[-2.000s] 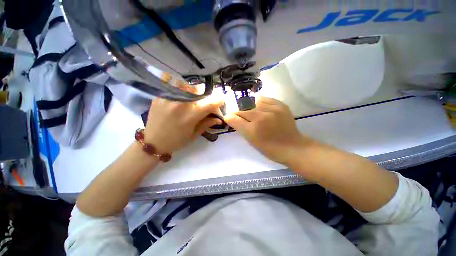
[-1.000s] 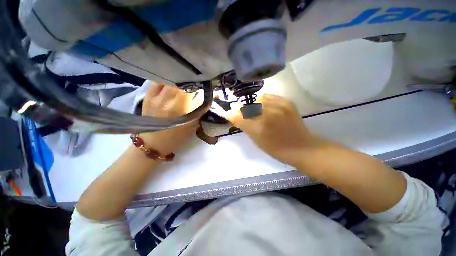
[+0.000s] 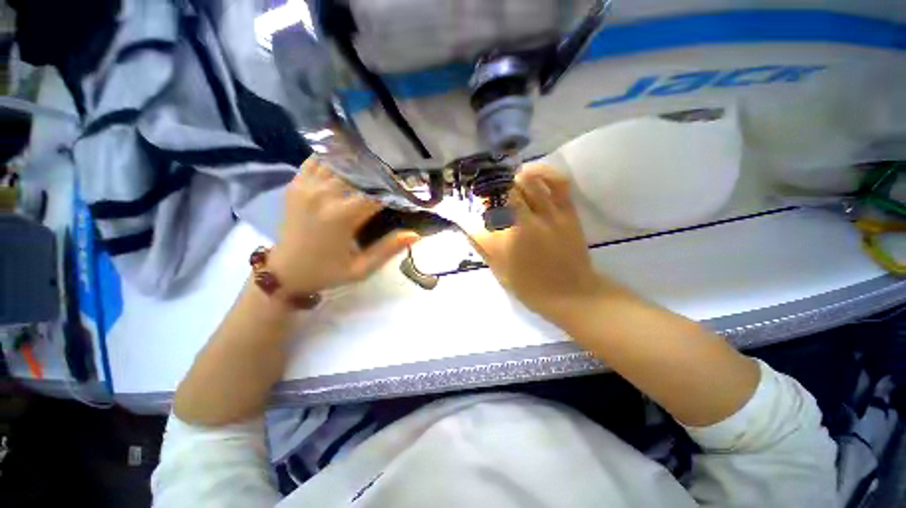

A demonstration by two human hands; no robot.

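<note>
My left hand [image 3: 333,233] lies on the machine bed left of the needle, thumb spread from the fingers, on a black cloth piece [image 3: 389,224]. The black cloth runs toward the brightly lit needle area. My right hand [image 3: 536,238] is just right of the presser foot area [image 3: 494,189], its fingertips at the cloth's edge; its grip is partly hidden. The striped pale garment [image 3: 159,149] lies behind and left of my left hand. A small curved brownish piece [image 3: 418,273] sits on the bed in front of the needle.
The white sewing machine head [image 3: 695,55] with blue lettering spans the top. Yellow and green handles [image 3: 882,238] lie at the table's right. A measuring scale [image 3: 447,380] runs along the front edge. A grey box [image 3: 30,253] stands at the left. Striped cloth [image 3: 323,437] shows below the table edge.
The head view has shifted back from the machine. My left hand's thumb is now spread away from its fingers, and more black cloth and the curved piece show. My right hand stays beside the foot.
</note>
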